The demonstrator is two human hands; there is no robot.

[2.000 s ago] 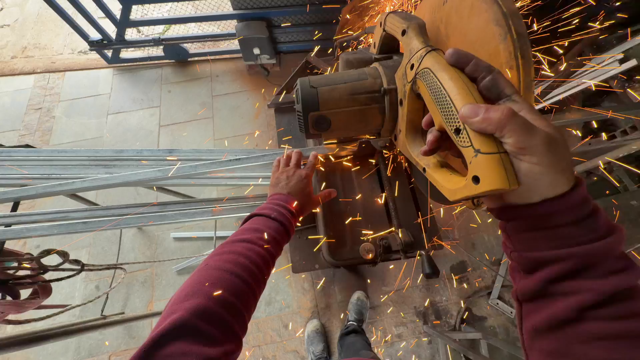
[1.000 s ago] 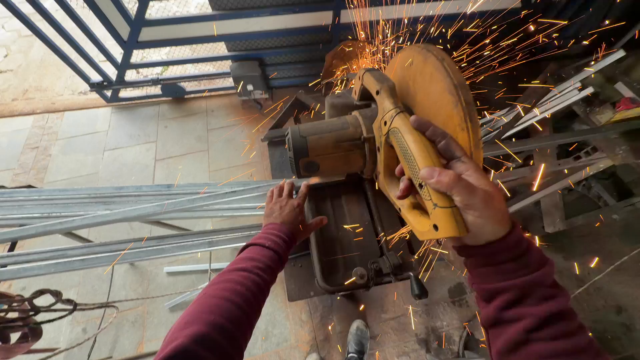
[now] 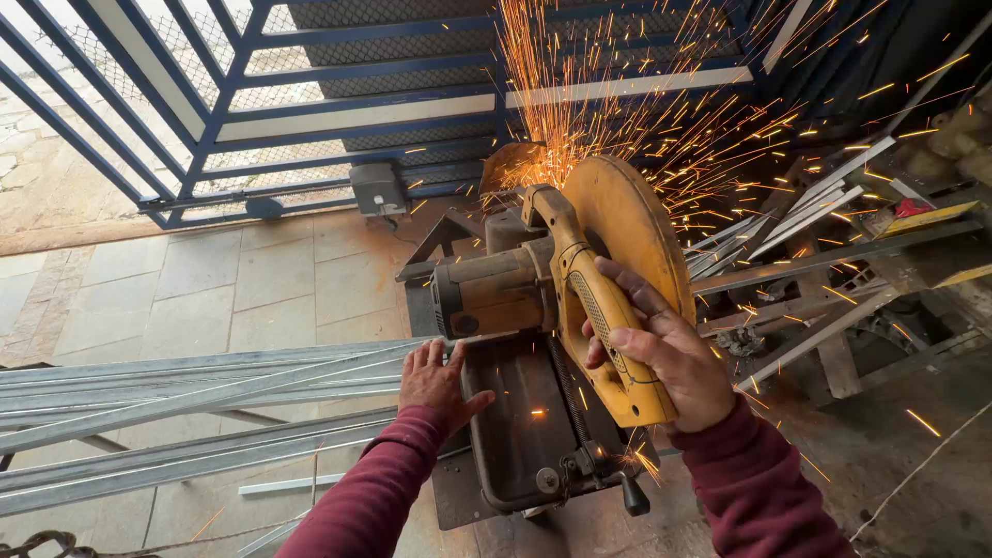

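A yellow abrasive chop saw (image 3: 492, 293) is throwing a dense spray of sparks from behind its round blade guard (image 3: 632, 225). My right hand (image 3: 670, 345) is wrapped around the saw's D-shaped handle (image 3: 601, 310). My left hand (image 3: 438, 384) rests with fingers spread at the left edge of the saw's dark metal base (image 3: 515, 418), by the ends of long galvanized steel bars (image 3: 256, 387). Whether it grips a bar cannot be told. A vise screw with a black crank handle (image 3: 635, 496) lies at the base's front right. The cutting point is hidden behind the motor and guard.
A blue metal gate (image 3: 356, 108) with mesh stands behind the saw, with a grey box (image 3: 378, 188) at its foot. Metal offcuts (image 3: 806, 213) and scrap lie at the right. Short bars (image 3: 291, 484) lie on the paving at lower left, near a rope.
The camera view has tilted up, showing more of the gate. The spark spray behind the saw appears larger. Both hands keep their places, the right on the handle and the left by the bars.
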